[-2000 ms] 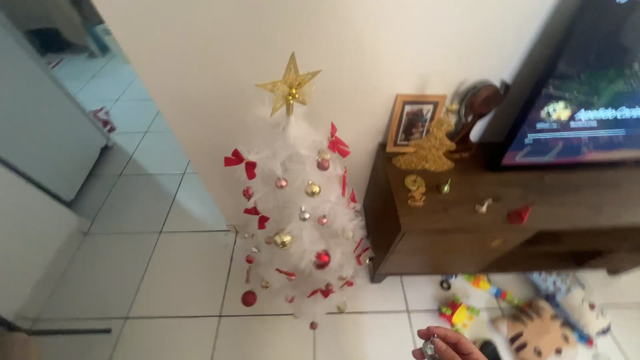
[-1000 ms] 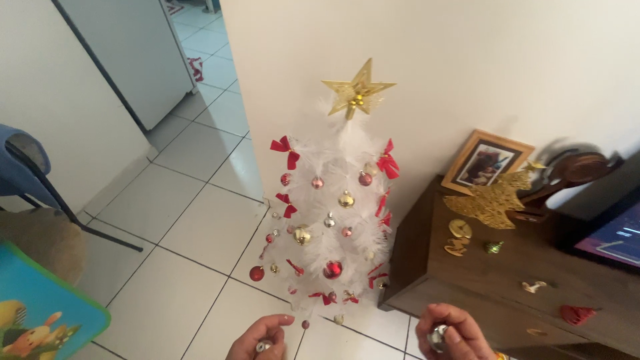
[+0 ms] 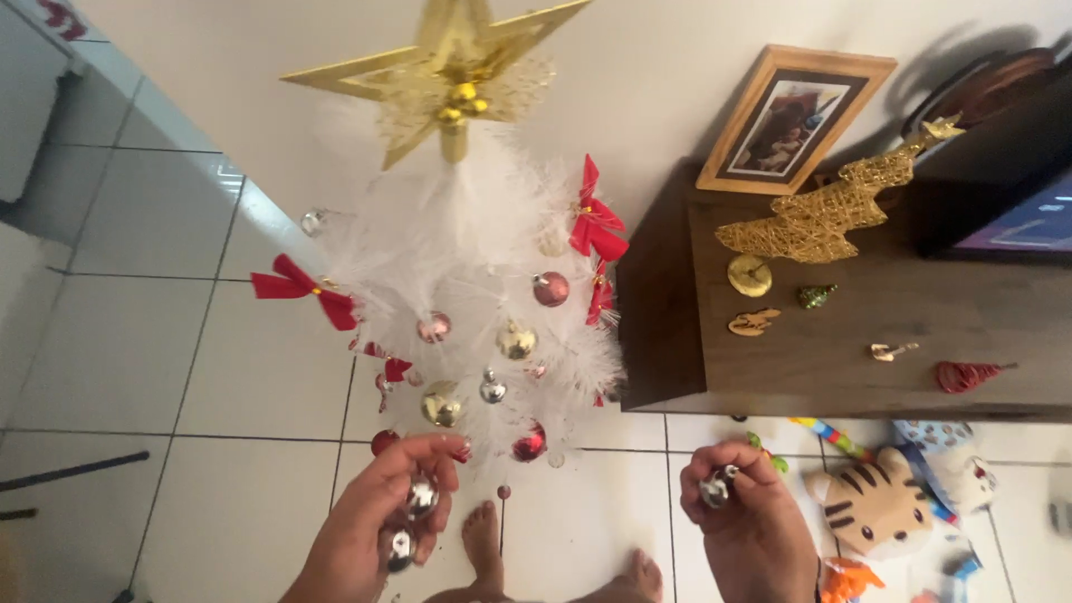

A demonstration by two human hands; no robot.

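My left hand (image 3: pixel 381 519), low and left of centre, is curled around silver ball ornaments (image 3: pixel 421 497); two of them show. A silver ball ornament (image 3: pixel 716 487) is pinched in my right hand (image 3: pixel 749 523), lower right. Between and above them stands a white feathery Christmas tree (image 3: pixel 477 251), topped by a gold star (image 3: pixel 456 84). Red bows (image 3: pixel 596 222) and gold, pink, red and silver balls hang on it. My left fingertips overlap the tree's lower edge in the view; whether they touch it I cannot tell.
A dark wooden cabinet (image 3: pixel 804 352) at right holds a framed photo (image 3: pixel 796 121), a gold wire tree (image 3: pixel 825 209), small ornaments and a television (image 3: pixel 1013 176). A striped plush cushion (image 3: pixel 875 507) and toys lie on the tiled floor. My bare feet (image 3: pixel 483 540) are below the tree.
The view is closer over the tree. My left hand, out of view two seconds ago, entered at the bottom one second ago. Both hands now show more fully above the bottom edge.
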